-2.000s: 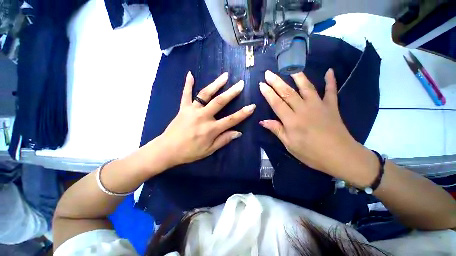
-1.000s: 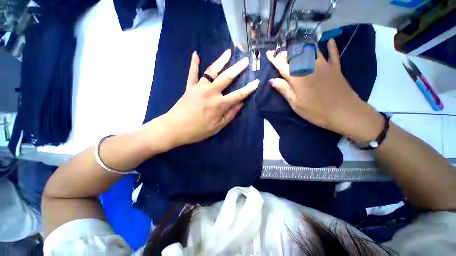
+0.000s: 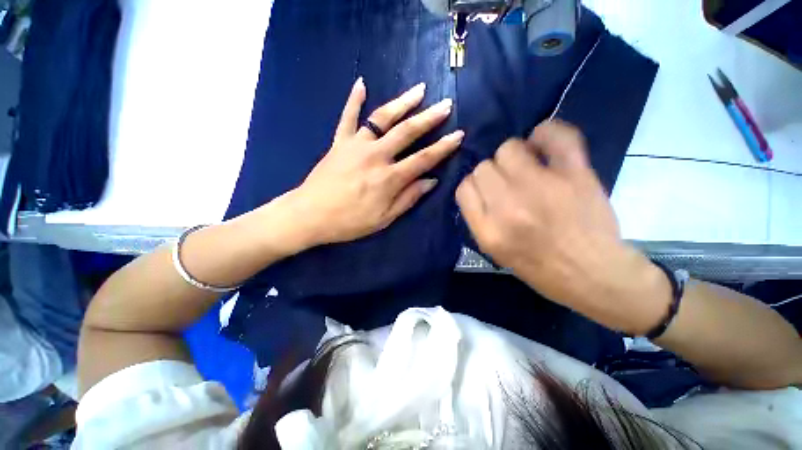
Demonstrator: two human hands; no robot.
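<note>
A large navy panel [image 3: 308, 132] lies under the sewing machine head and hangs over the table's front edge. A seam line runs down it from a small gold-coloured metal piece [image 3: 456, 51] below the needle area. My left hand [image 3: 378, 171] lies flat on the panel left of the seam, fingers spread, holding nothing. My right hand [image 3: 541, 206] is right of the seam, blurred, with fingers curled on the navy cloth; it seems to pinch the cloth, but the fingertips are hidden. A pale thread [image 3: 576, 77] runs over the right part of the cloth.
A grey cylinder [image 3: 551, 31] stands right of the needle area. Thread snips [image 3: 740, 114] lie on the table at right. A stacked navy bundle [image 3: 66, 105] lies at left. A ruler strip [image 3: 703, 257] runs along the front edge. A blue bin [image 3: 215, 356] is below at left.
My right hand has drawn back from beside the needle toward me and its fingers have curled. The right part of the cloth has shifted. The machine head now shows less, as the view has moved.
</note>
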